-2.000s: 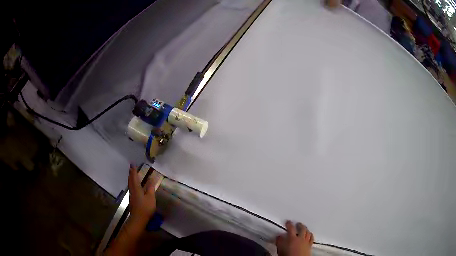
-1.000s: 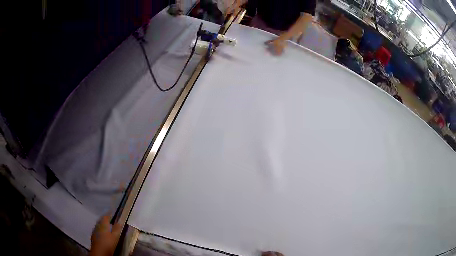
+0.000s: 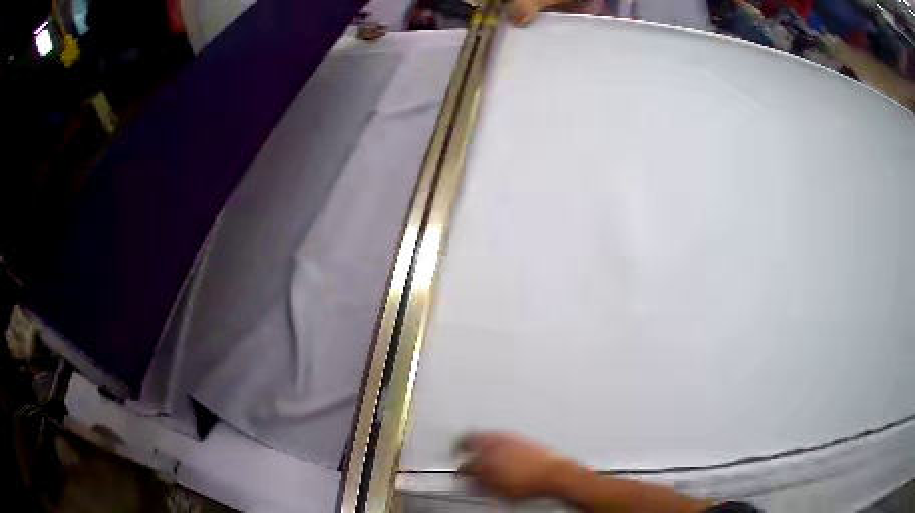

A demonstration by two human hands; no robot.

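A pale grey-white fabric ply (image 3: 652,250) covers the table right of a long shiny metal rail (image 3: 426,240) with a dark groove. The rail crosses the fabric from top to bottom. Left of it, pale fabric (image 3: 331,271) lies wrinkled, with a dark corner turned up near its lower edge. My right hand (image 3: 502,466) is blurred, over the ply's near edge, just right of the rail, its forearm reaching in from the lower right. Whether it holds anything cannot be told. My left hand is not in view.
Dark navy fabric (image 3: 171,200) slopes down across the left side. Another person's hand (image 3: 523,10) is at the far edge beside the rail's far end. A second hand-like shape (image 3: 371,32) is left of the rail. Pale underlay (image 3: 241,473) extends along the near left edge.
The blue and white cutting machine moved from the rail's near end to its far end, and is no longer clearly seen. My left hand has left the view. My right hand moved toward the rail.
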